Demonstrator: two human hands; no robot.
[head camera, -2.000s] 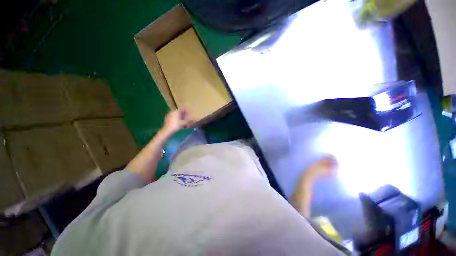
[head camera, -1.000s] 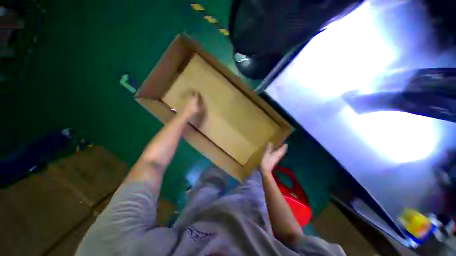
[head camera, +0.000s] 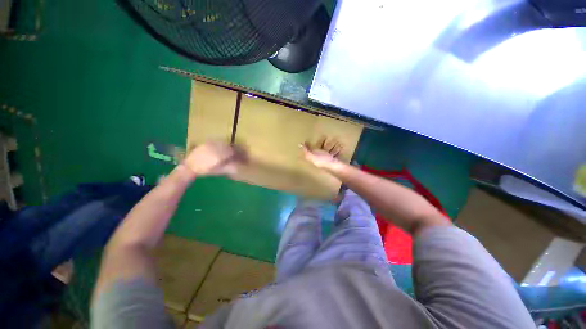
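Observation:
A brown shipping carton (head camera: 276, 132) stands on the green floor in front of me. Its end flaps are folded inward, with a dark gap between the left flap and the brown surface beside it. The far long flap (head camera: 257, 92) stands outward. My left hand (head camera: 211, 159) is blurred over the carton's near left part, fingers bent; what lies under it is hidden. My right hand (head camera: 322, 159) is on the right part, fingers spread and holding nothing.
A large black fan (head camera: 212, 29) stands beyond the carton. A shiny metal table (head camera: 411, 77) is at the upper right. A red stool (head camera: 397, 241) is by my right leg. Brown cartons (head camera: 193, 273) lie at the lower left, another (head camera: 498, 225) under the table. A person's dark trousers (head camera: 58, 225) show left.
The carton was open with a brown sheet inside; its end flaps are now folded in. My left hand has left the inside, and my right hand has moved from the near corner onto the flaps.

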